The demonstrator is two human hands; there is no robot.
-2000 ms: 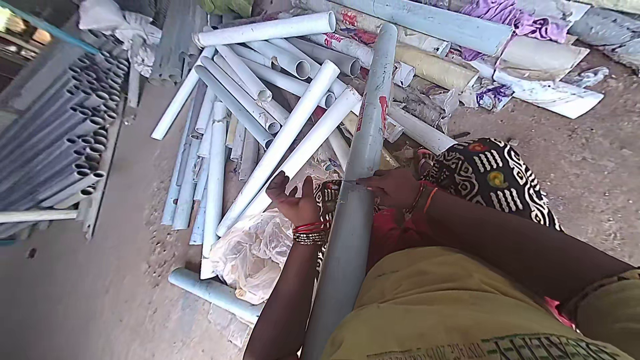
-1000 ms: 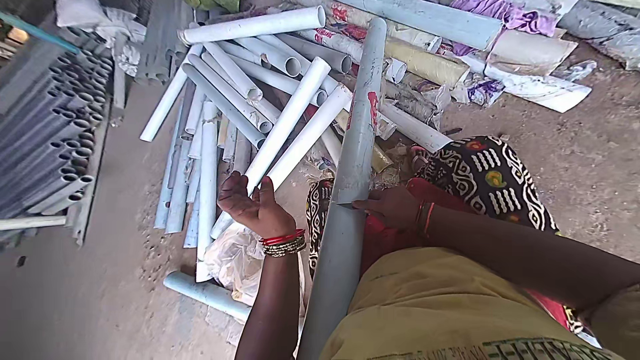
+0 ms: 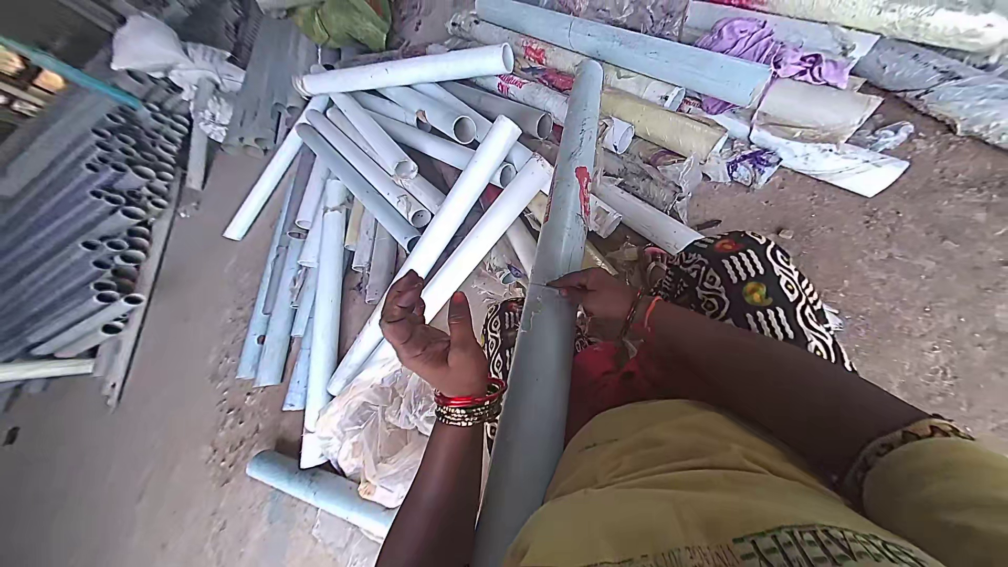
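Note:
A long grey plastic pipe (image 3: 535,378) with a red mark near its far end slants across my lap. My right hand (image 3: 602,299) is at the pipe's right side, its fingers pinched at a thin dark line across the pipe; whether a small item is between them cannot be told. My left hand (image 3: 437,339) is raised just left of the pipe, palm up, fingers apart and holding nothing. White pipes (image 3: 465,197) lie beyond and behind it, with crumpled clear plastic sheeting (image 3: 382,429) below.
A stack of grey pipes (image 3: 71,228) stands at the left. Wrapped rolls and pipes (image 3: 661,118) lie across the back right, with a purple cloth (image 3: 776,51) on them. A short light-blue pipe (image 3: 315,488) lies on the ground at the lower left.
My left hand has moved away from the pipe to the left since the oldest frame, and its fingers have spread. My right hand stays at the line on the pipe.

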